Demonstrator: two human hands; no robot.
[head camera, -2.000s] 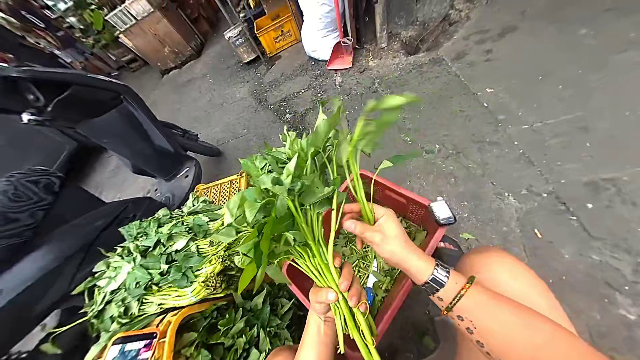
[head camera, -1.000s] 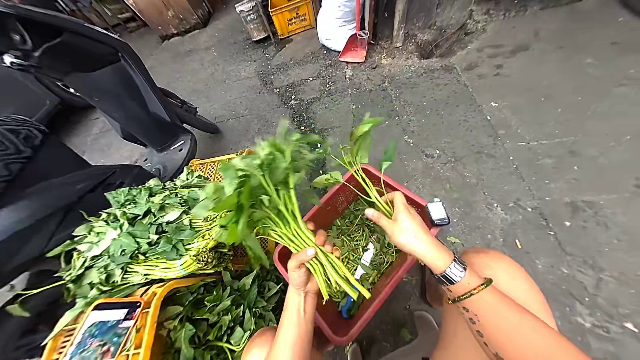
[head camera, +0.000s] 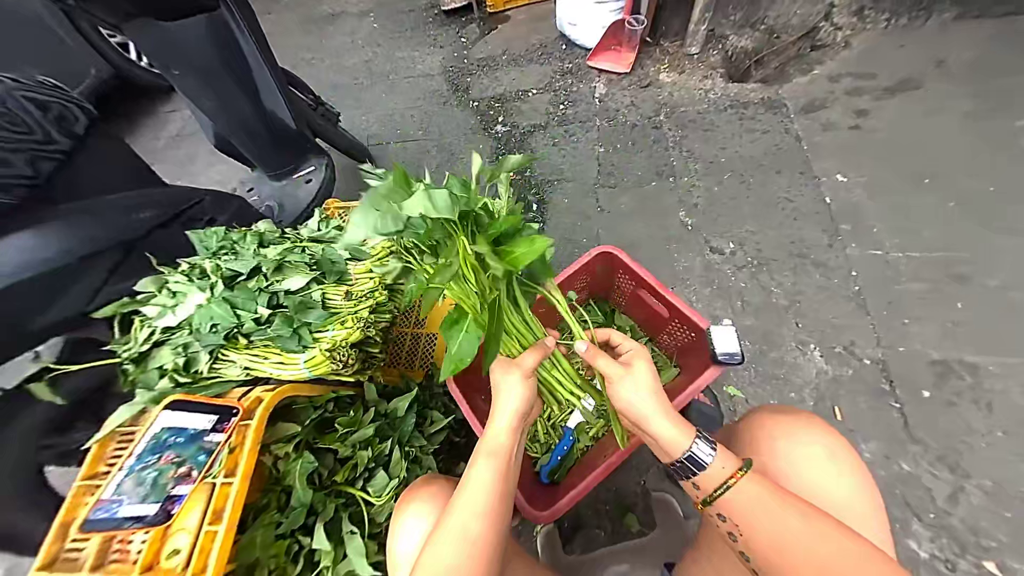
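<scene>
My left hand (head camera: 518, 378) grips a bunch of leafy green stems (head camera: 512, 320) above a red plastic basket (head camera: 688, 308). Close beside it, my right hand (head camera: 628, 376) pinches a few stems against the bunch's right side. The leaves fan out toward the upper left, partly blurred. Under the hands, the basket holds green trimmings (head camera: 640, 332) and a knife with a blue handle (head camera: 558, 454), its blade partly covered. At the left, tied bundles of the same greens (head camera: 264, 296) are heaped on a yellow crate, their cut stems facing right.
A smartphone (head camera: 164, 464) lies on a yellow crate (head camera: 240, 480) beside loose greens (head camera: 344, 472). A small white-and-black device (head camera: 726, 344) sits at the basket's right corner. A black scooter (head camera: 240, 88) stands upper left, near a person's dark-clothed leg (head camera: 104, 216). A red dustpan (head camera: 616, 48) is farther back.
My right hand has come in against the bunch and my left hand, where one second ago it held several stems apart. The bunch's stem ends now point more steeply down into the basket.
</scene>
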